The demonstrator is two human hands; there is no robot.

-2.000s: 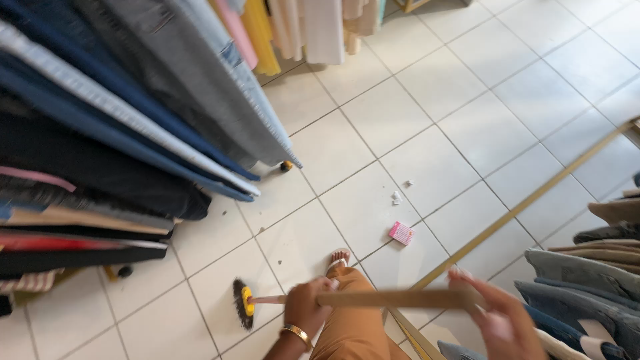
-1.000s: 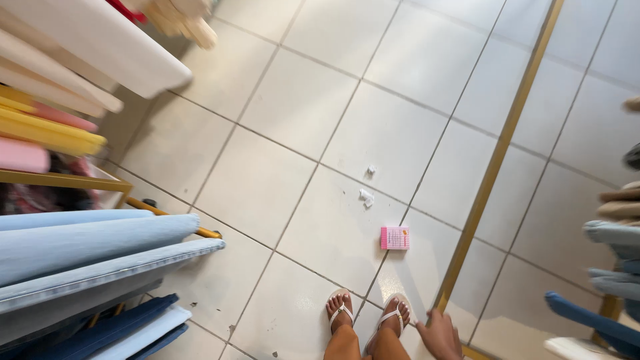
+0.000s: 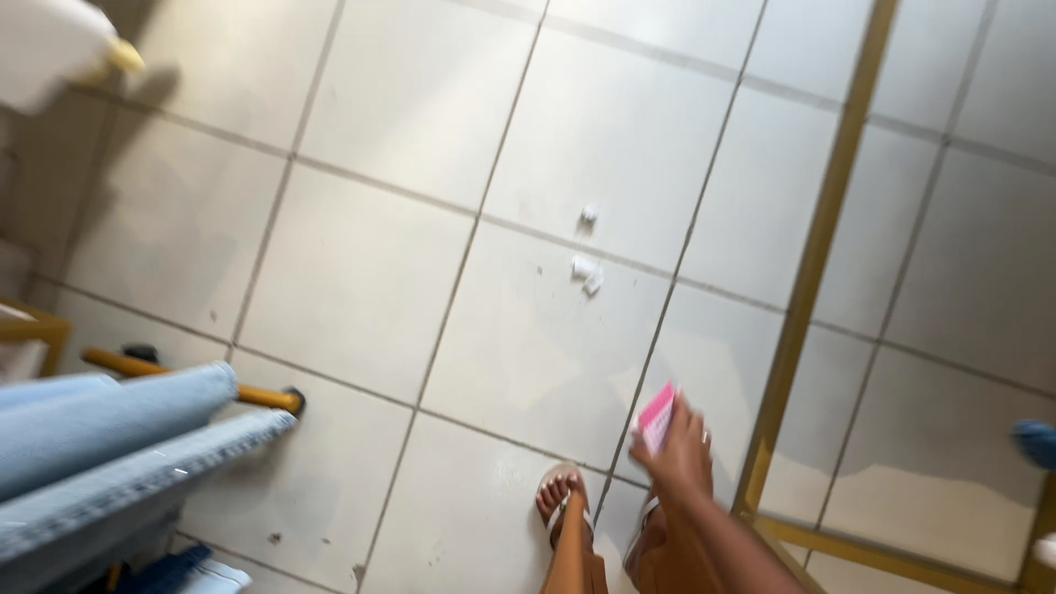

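My right hand [image 3: 683, 450], with a ring on one finger, grips a small pink and white box [image 3: 657, 418] above the floor tiles, beside my sandalled feet [image 3: 563, 499]. The box bears writing. Farther up the floor lie crumpled white scraps [image 3: 587, 274], with another small white piece [image 3: 588, 214] just beyond them. My left hand is out of view.
Light blue jeans [image 3: 124, 437] hang at the lower left, over a yellow rack leg [image 3: 268, 398] with a black end. A gold metal frame [image 3: 813, 272] runs along the floor on the right. Pale garments [image 3: 54, 54] hang at the upper left. Small dark specks dot the tiles.
The pink box lay on the floor in both earlier frames; my right hand has now taken hold of it. Two seconds ago both hands were on a broom's wooden handle, which is now out of view.
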